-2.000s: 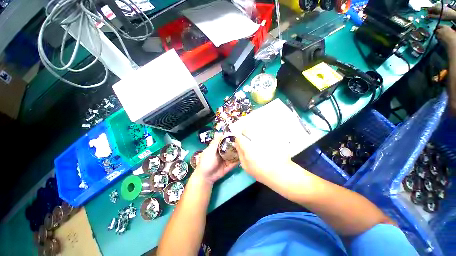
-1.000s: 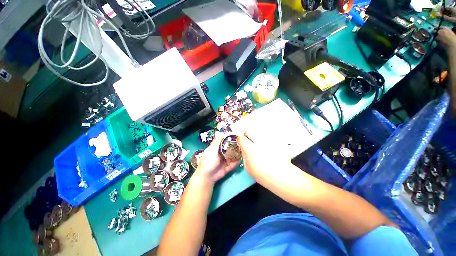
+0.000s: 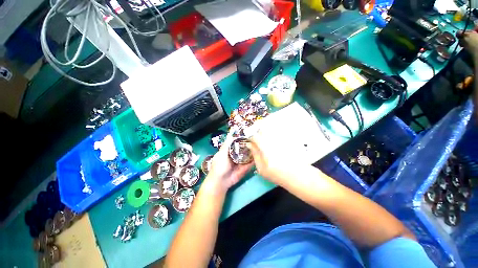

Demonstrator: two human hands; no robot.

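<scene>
My left hand (image 3: 224,170) is bare and holds a round brown housing (image 3: 240,151) with its open side up, at the left edge of the white sheet (image 3: 293,133). Small pale parts show inside the housing. My right hand (image 3: 266,161) has its fingers at the right rim of the housing; whether they hold anything small cannot be seen. Several more round housings (image 3: 183,200) with green and white parts inside stand in a cluster left of my hands. A heap of small components (image 3: 247,112) lies behind the housing.
Blue bin (image 3: 86,175) and green bin (image 3: 137,137) at left, with a green ring (image 3: 138,193). White box with dark grille (image 3: 173,94), pale round tub (image 3: 281,90) and black station (image 3: 330,78) behind. Blue crates (image 3: 401,131) at right. Another person's arm at the far right edge.
The view has shifted slightly. The housing stays in my left hand at about the same place, and my right fingers have moved a little at its rim.
</scene>
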